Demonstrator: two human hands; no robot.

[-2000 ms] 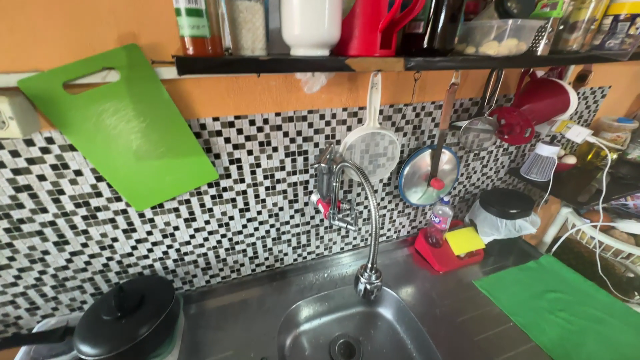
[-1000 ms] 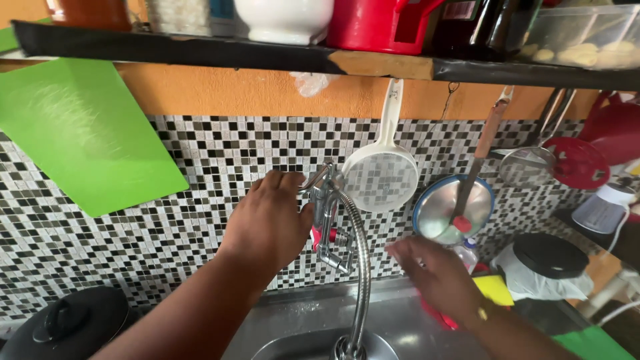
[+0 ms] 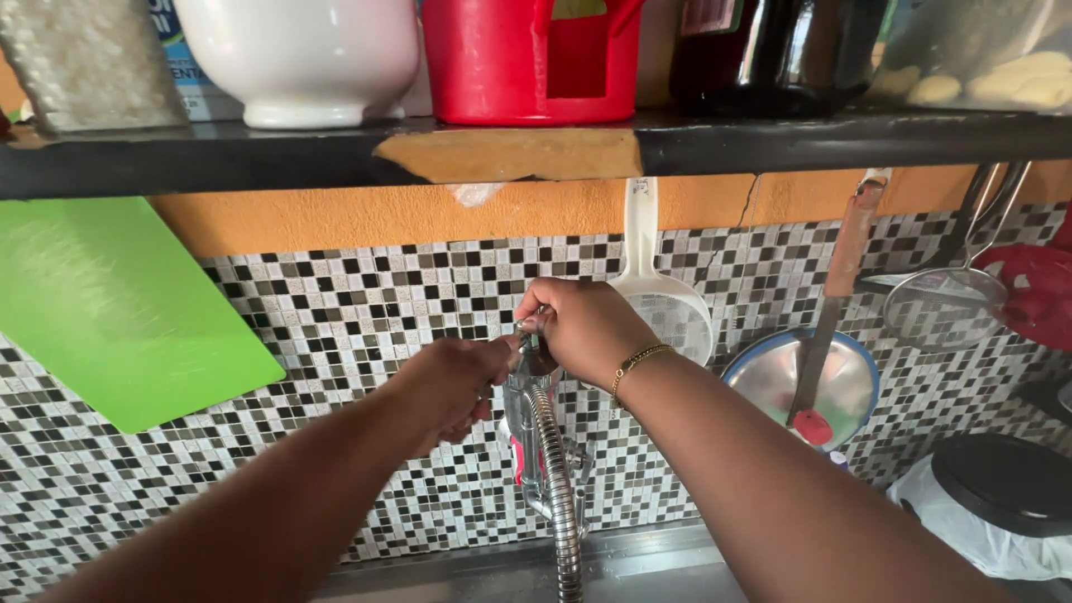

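Note:
My left hand (image 3: 452,389) and my right hand (image 3: 586,327) meet at the top of the wall-mounted kitchen faucet (image 3: 528,419). The fingertips of both pinch a small metal part at its top; the fingers hide what exactly it is. A gold chain bracelet (image 3: 636,368) circles my right wrist. From the faucet's top a flexible metal hose spout (image 3: 559,502) curves down toward the steel sink counter (image 3: 645,557). Behind my right hand hangs a white plastic strainer (image 3: 670,314). Something red shows beside the faucet body.
Overhead runs a black shelf (image 3: 754,138) bearing a white ceramic pot (image 3: 301,59), a red container (image 3: 502,67) and jars. A green cutting board (image 3: 126,310) hangs at left. At right hang a metal lid (image 3: 762,377), a wooden-handled utensil (image 3: 850,243) and a wire sieve (image 3: 946,306); a black-lidded bin (image 3: 1005,481) stands below.
Two seconds ago no hands were in view. One second ago my left hand was beside the faucet and my right hand apart, lower right; now both are together on its top. The view has moved closer.

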